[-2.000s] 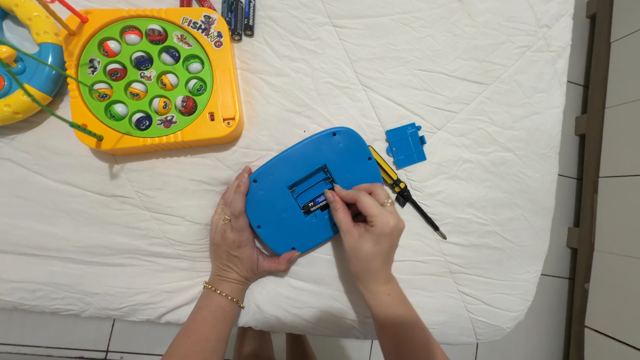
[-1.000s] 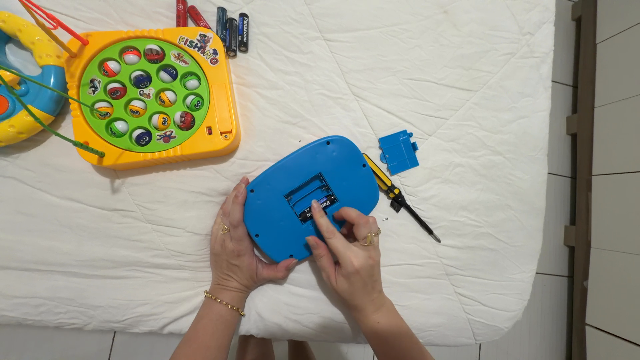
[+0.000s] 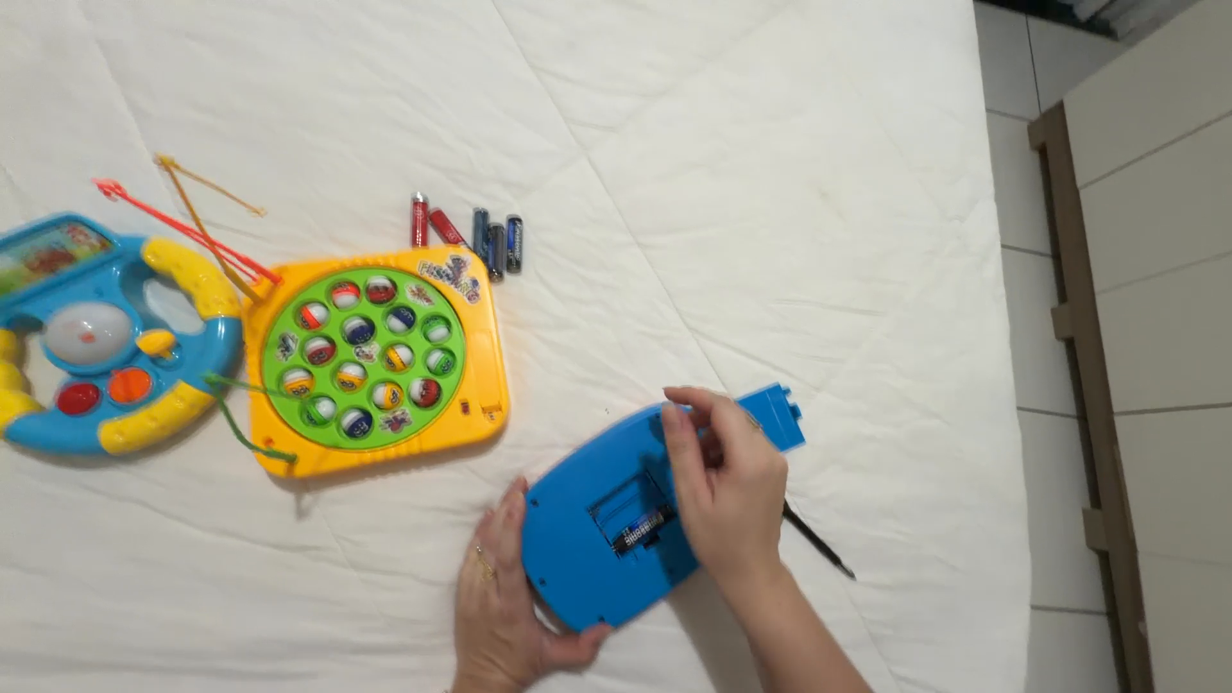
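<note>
A blue plastic toy [image 3: 568, 481] lies with its underside up, its battery compartment uncovered and a dark battery [image 3: 643, 531] in the lower slot. My left hand [image 3: 505, 597] grips its left edge, thumb at the bottom corner. Above the toy's right part is my right hand [image 3: 727, 472], fingers bent and raised off the compartment; whether anything is between the fingertips cannot be told. Partly behind that hand lies the blue battery cover [image 3: 775, 416]. A screwdriver [image 3: 818, 541] shows only its dark shaft, its handle hidden.
Left of the blue toy is a yellow and green fishing game [image 3: 491, 366] with little rods. Beside it lies a toy steering wheel [image 3: 217, 346]. Several loose batteries [image 3: 515, 243] rest above the game. White bedding [image 3: 818, 241] lies under everything; tiled floor [image 3: 1025, 327] shows at the right.
My right hand has lifted from the battery compartment and moved up and right over the toy, toward the cover. My left hand still holds the toy's edge. The view has shifted upward.
</note>
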